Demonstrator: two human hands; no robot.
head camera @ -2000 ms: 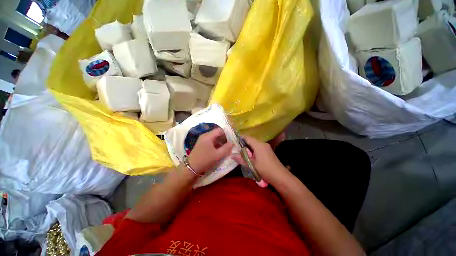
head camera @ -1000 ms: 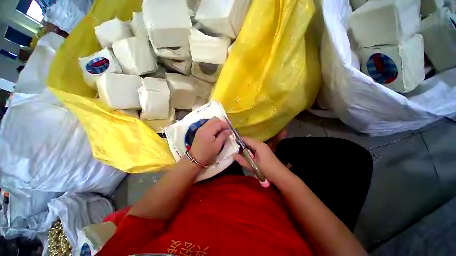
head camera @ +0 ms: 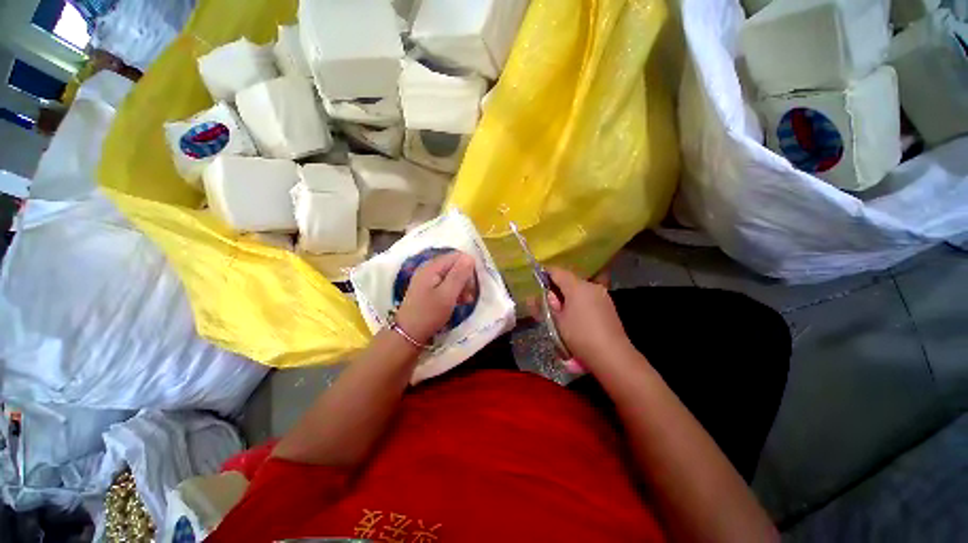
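A cream-white sewn block point(head camera: 483, 308) with a dark blue round patch point(head camera: 409, 274) on its upper face is held over my lap, in front of the yellow sack. My left hand point(head camera: 433, 295) lies on the patch and grips the block; its fingertips are partly hidden in the patch area. My right hand point(head camera: 586, 316) holds slim trimming scissors point(head camera: 531, 260) just right of the block. The blades point up and away, apart from the block's right edge. A pink part shows at the handle end.
A yellow sack point(head camera: 573, 138) full of white blocks point(head camera: 345, 64) stands ahead. A white sack point(head camera: 732, 228) with more blocks is at the right. Bulging white sacks point(head camera: 117, 308) are at the left, with a gold-coloured heap point(head camera: 125, 511) at the lower left. Grey tiled floor point(head camera: 860, 350) lies right of my knee.
My right hand and the scissors have moved right, away from the block's edge. My left hand still holds the block, which sits nearly where it was, with more of its right side showing.
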